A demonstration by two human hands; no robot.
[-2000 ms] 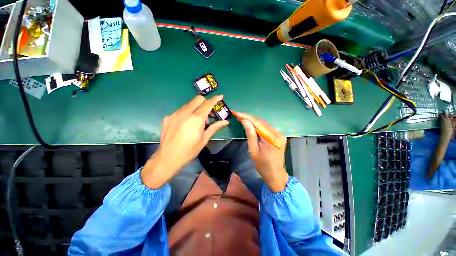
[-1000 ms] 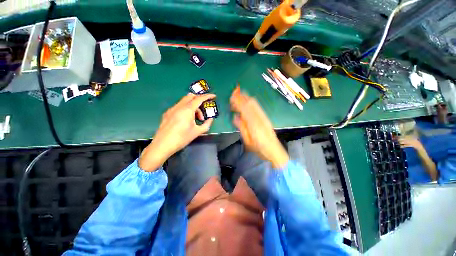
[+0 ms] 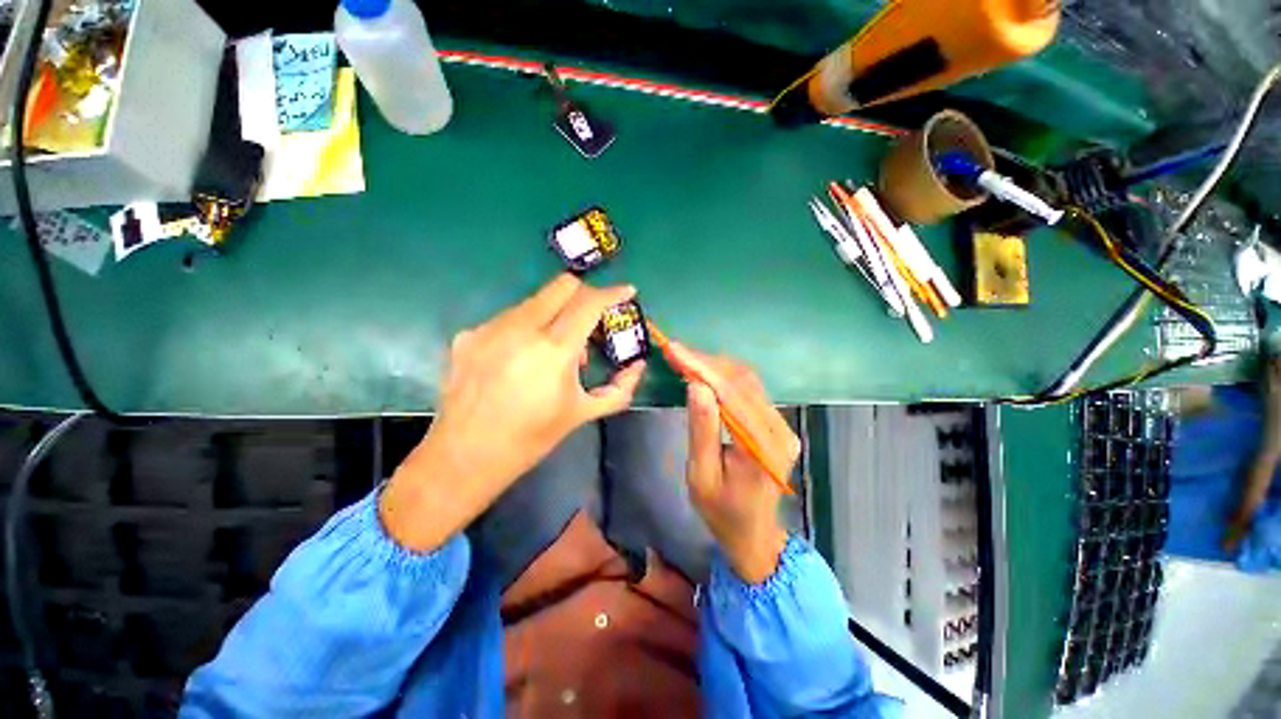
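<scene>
My left hand (image 3: 513, 372) holds a small black watch case assembly (image 3: 624, 334) between thumb and fingers near the mat's front edge. Gold and white parts show in its open side. My right hand (image 3: 738, 457) grips a thin orange pry stick (image 3: 745, 434), its tip at the right edge of the held case. Whether the tip touches the inside cannot be told. A second open case (image 3: 585, 239) with gold and white inside lies on the green mat (image 3: 422, 281) just beyond my left fingers.
Behind lie a black tagged fob (image 3: 583, 128) and a white bottle (image 3: 396, 68). A parts bin (image 3: 176, 106) and notes (image 3: 312, 141) are left. Right are loose sticks (image 3: 885, 260), a brown holder (image 3: 934, 169), a sponge (image 3: 1000, 268) and an orange tool (image 3: 934, 54). A person's arm (image 3: 1255, 457) is far right.
My right hand moved away from the held case and then came back with the orange stick against its right side. My left hand still holds the case. The camera view has shifted.
</scene>
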